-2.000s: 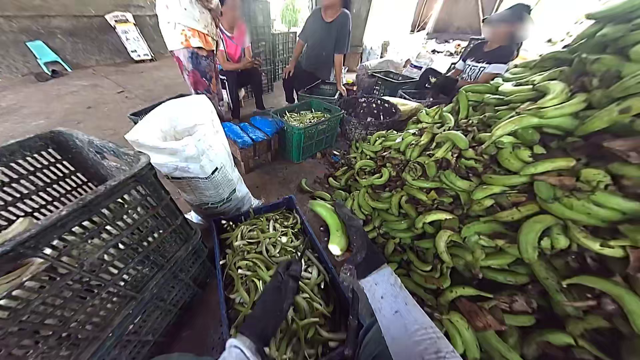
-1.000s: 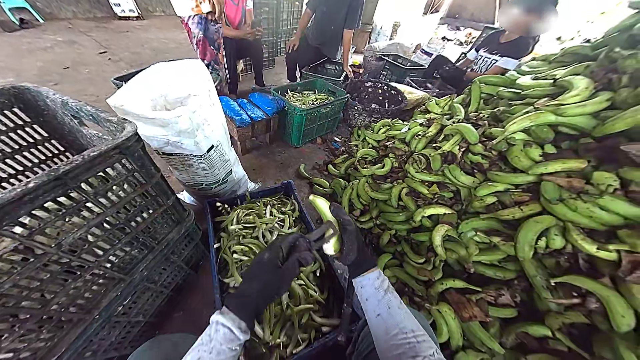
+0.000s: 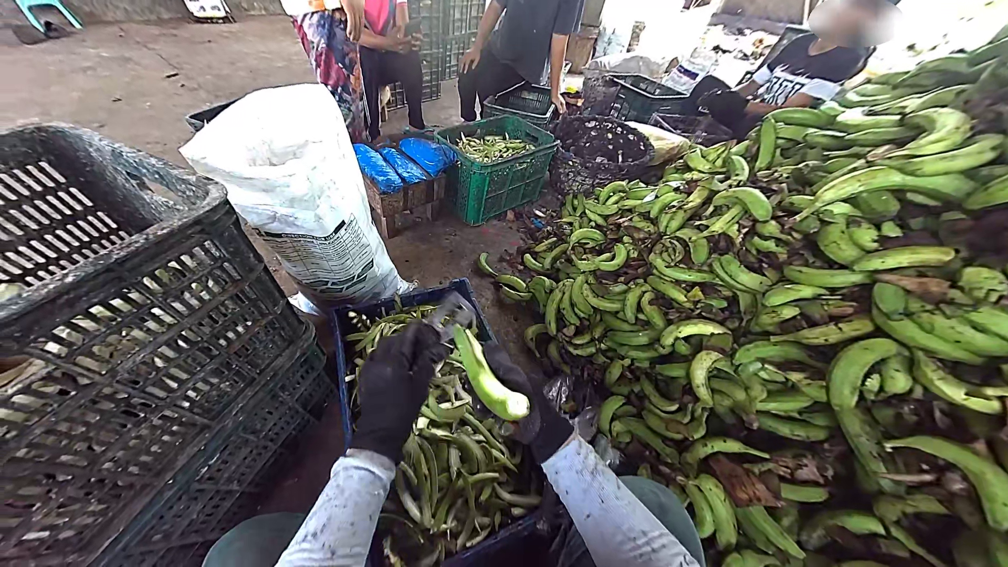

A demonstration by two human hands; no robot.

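Note:
My right hand (image 3: 526,394), in a dark glove, holds a partly peeled green banana or plantain (image 3: 484,376) above a blue crate (image 3: 341,370) of peel strips (image 3: 449,465). Gloved too, my left hand (image 3: 398,382) grips a small tool (image 3: 452,313) whose blurred head meets the fruit's far end; its exact kind is unclear. Pale flesh shows at the fruit's near tip. To the right lies a large heap of green bananas or plantains (image 3: 709,331).
Stacked black crates (image 3: 150,315) stand at left, beside a white sack (image 3: 291,181). Beyond are blue packages (image 3: 402,164) on a wooden crate (image 3: 402,203), a green crate (image 3: 500,185) and a dark basket (image 3: 602,153). Several people are at the back, one seated (image 3: 803,75) by the heap.
My left hand has come up from the peel strips to the fruit in my right hand, and the tool is now at its far end. The view has shifted somewhat.

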